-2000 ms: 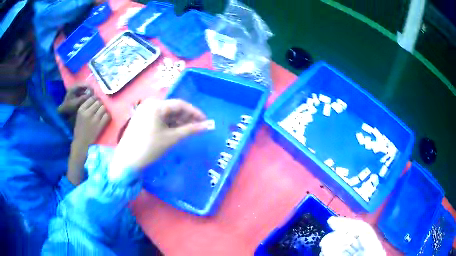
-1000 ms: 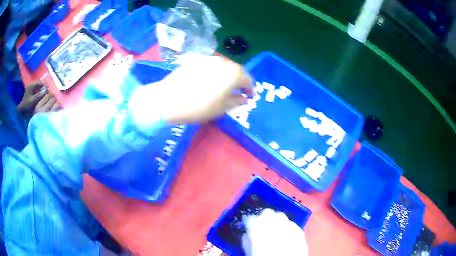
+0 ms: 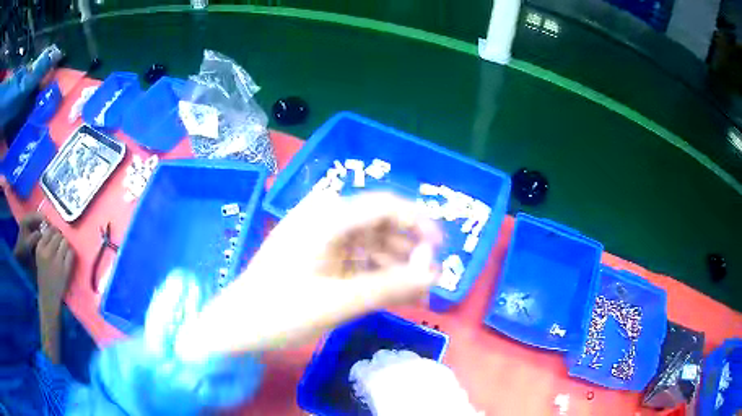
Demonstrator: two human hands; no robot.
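Note:
My bare left hand (image 3: 378,244), blurred and overbright, is over the near side of the blue supply bin (image 3: 500,191), its fingers curled. Whether it holds anything cannot be told. Loose white housings (image 3: 468,213) lie in that bin. My gloved right hand (image 3: 411,386) is over the small blue parts tray (image 3: 313,382) with dark contents, cut off by the bottom edge; its fingertips are unclear. The left blue bin (image 3: 175,195) holds a row of white housings with dark spots (image 3: 230,210), partly hidden by my left arm.
At right are a blue tray (image 3: 545,280) with a white bit and a shallow tray (image 3: 614,325) of metal parts. At left are pliers (image 3: 103,248), a metal tray (image 3: 83,172), a plastic bag (image 3: 224,114) and another person's hands (image 3: 49,244). Black round objects (image 3: 530,187) stand beyond the table.
My left hand held a white housing over the left bin, then moved right to the supply bin and now reaches across its near side. My gloved hand stays at the small tray. The view has shifted.

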